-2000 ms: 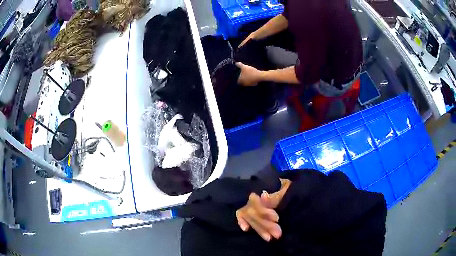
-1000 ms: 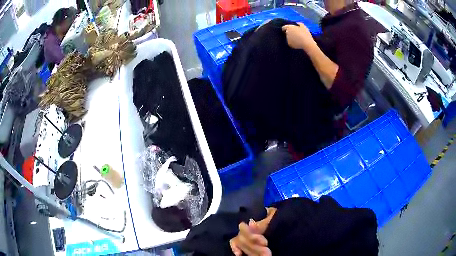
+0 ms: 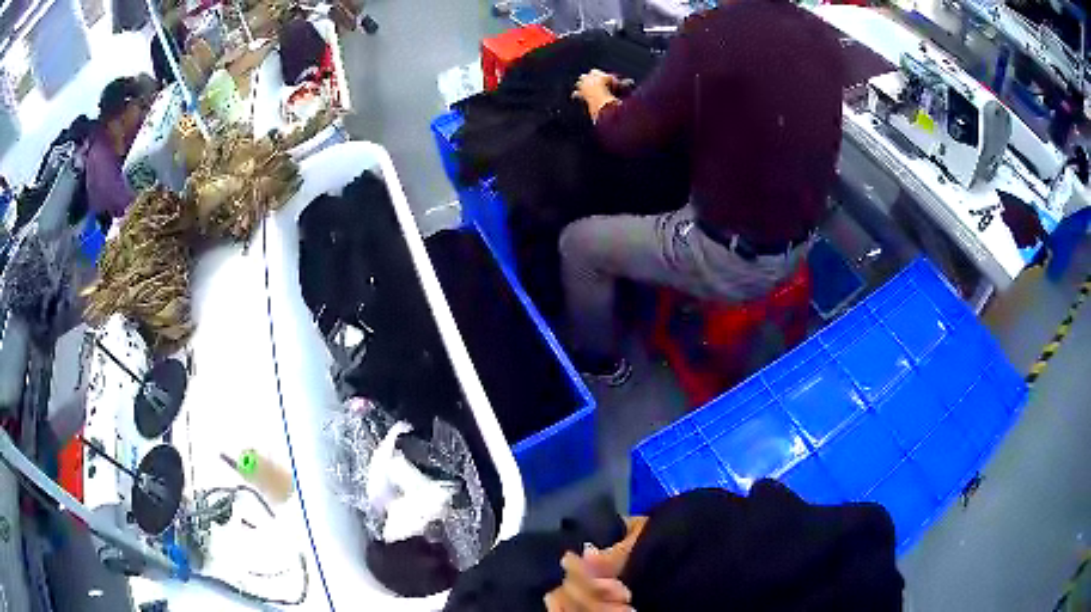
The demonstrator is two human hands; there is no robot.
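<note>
Black cloth (image 3: pixel 766 556) is bunched in front of my body at the bottom edge. Bare fingers of mine (image 3: pixel 593 582) show at its left part, bent and cut off by the bottom edge. A strip of bare skin shows just above them between dark folds. The frames do not show clearly whether this is one hand or both, nor which hand. Whether the fingers grip the cloth is hidden.
A white trough (image 3: pixel 421 257) holds black pieces and clear plastic (image 3: pixel 353 460). A blue crate (image 3: pixel 556 460) with black cloth stands beside it. An upturned blue crate (image 3: pixel 837 395) is close ahead right. A person (image 3: pixel 754 132) sits on a red stool (image 3: pixel 748 329), handling black cloth.
The person ahead has lowered the raised black cloth onto the crate and now sits on the red stool. My view has tilted up; my fingers and bundle sit lower in the picture.
</note>
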